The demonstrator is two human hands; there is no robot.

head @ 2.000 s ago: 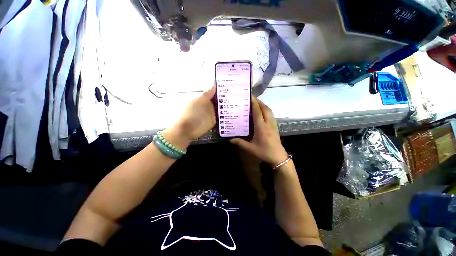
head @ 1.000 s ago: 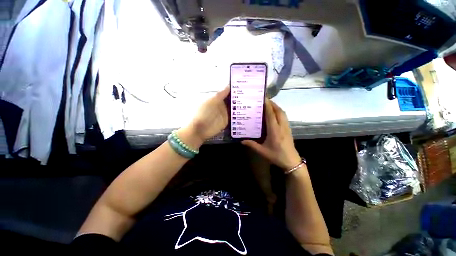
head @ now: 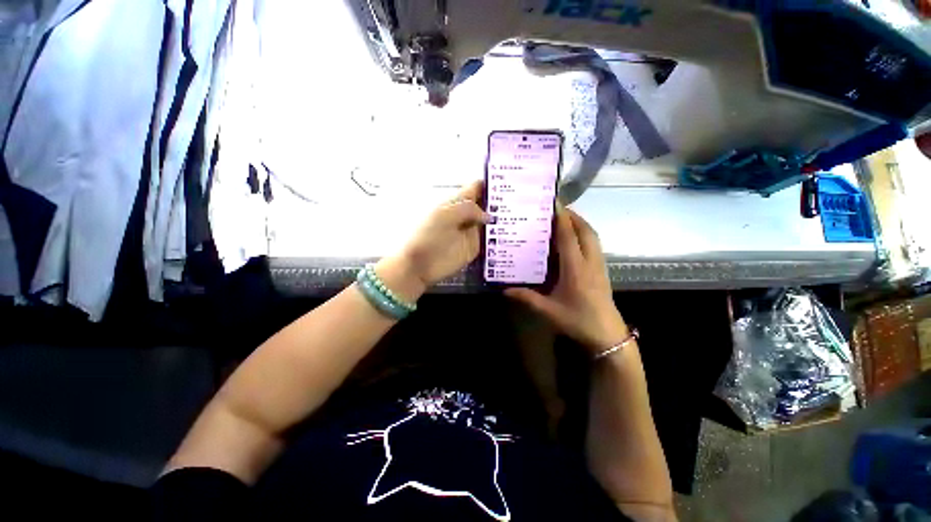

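A smartphone (head: 523, 209) with a pale pinkish lit screen showing a list is held upright over the front edge of the white machine table (head: 694, 222). My left hand (head: 446, 241) holds its left side, with the thumb at the screen's left edge. My right hand (head: 580, 277) holds its lower right side, with fingers along the edge and thumb under the bottom. The fingers behind the phone are hidden. The screen text is too small to read.
The white sewing machine (head: 633, 61) stands behind the phone. A grey fabric strip (head: 614, 120) lies under its arm. Pale cut pieces (head: 87, 153) with black edges hang at the left. A blue tray (head: 845, 209) lies at the right. A box with clear plastic (head: 791, 362) is below right.
The view has shifted, so table, machine, hands and phone sit further right or lower in the picture. My left thumb has moved onto the screen's left edge. Both hands still hold the phone.
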